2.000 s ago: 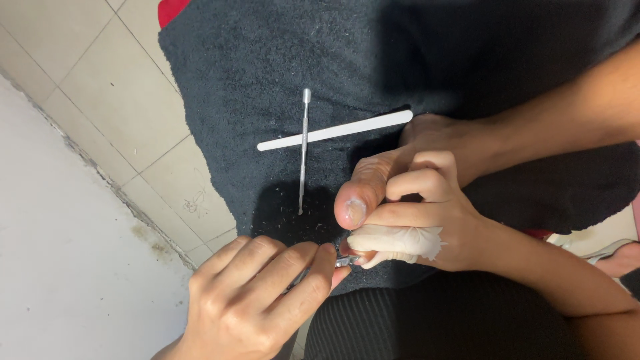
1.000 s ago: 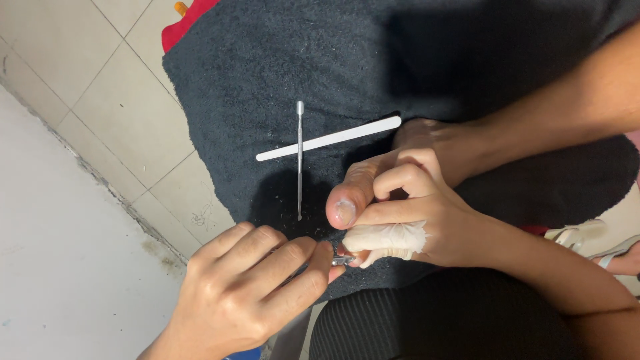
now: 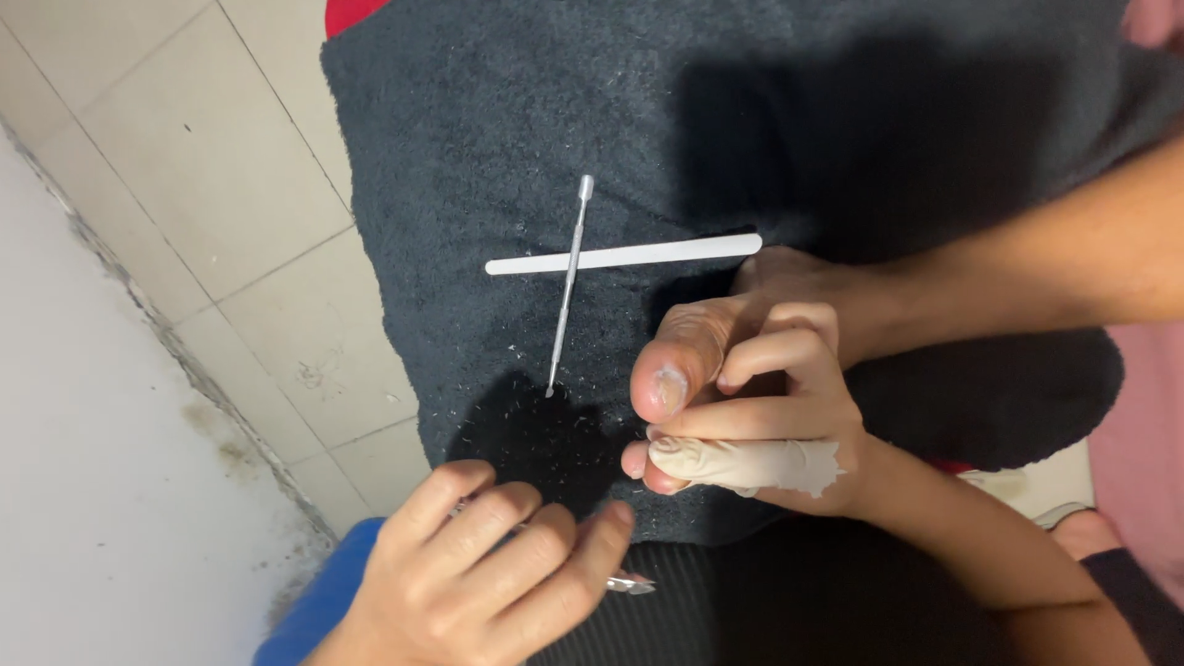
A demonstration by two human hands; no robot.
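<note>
My left hand (image 3: 504, 555) is closed around metal cuticle nippers (image 3: 633, 585), whose jaws stick out below the index finger. The hand stands apart from the foot, to its lower left. My right hand (image 3: 786, 407), with a torn pale glove piece over one digit, holds the front of another person's bare foot (image 3: 694, 347). White residue lies on the big toenail; smaller toes show beside the covered digit. On a dark towel (image 3: 462, 139), a double-ended metal cuticle pusher (image 3: 568, 287) crosses over a white nail file (image 3: 666, 252).
Small pale flakes are scattered over the towel. A tiled floor (image 3: 213, 176) and a white wall (image 3: 102, 416) lie at the left. Blue material (image 3: 324, 592) is beneath my left wrist. Part of another foot (image 3: 1082, 535) shows at the lower right.
My left hand has moved away from the toes, down in the view, with the nippers still in it. My right hand remains on the foot.
</note>
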